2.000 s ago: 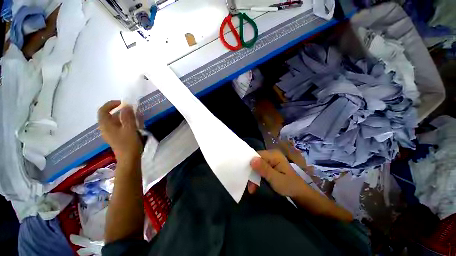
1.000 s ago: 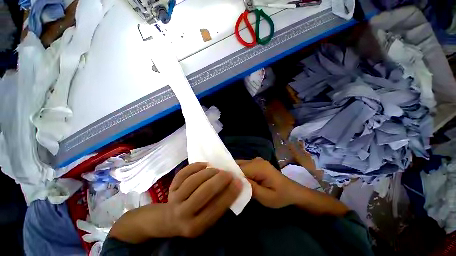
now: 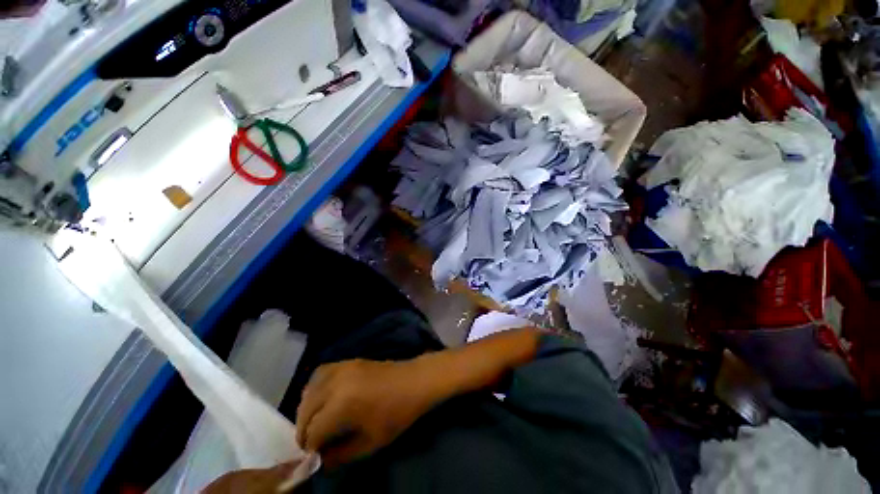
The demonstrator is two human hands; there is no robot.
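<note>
A long white fabric strip (image 3: 183, 352) runs from the needle area of the sewing machine (image 3: 68, 135) over the table edge to my lap. My right hand (image 3: 352, 405) is closed on its near end. My left hand (image 3: 259, 480) is cut off by the bottom edge, with its fingers on the same end. A layered white bundle of strips (image 3: 262, 357) lies below the table edge, partly behind the held strip.
Red and green scissors (image 3: 268, 151) and a tan tab (image 3: 178, 197) lie on the machine table (image 3: 217, 227). Blue-grey cut pieces (image 3: 511, 203) are heaped right of the table. White heaps (image 3: 748, 188) and a red bag (image 3: 772, 294) stand farther right.
The view has turned right, so the table sits farther left and more floor heaps show. My hands remain at the strip's near end, now lower left in the picture.
</note>
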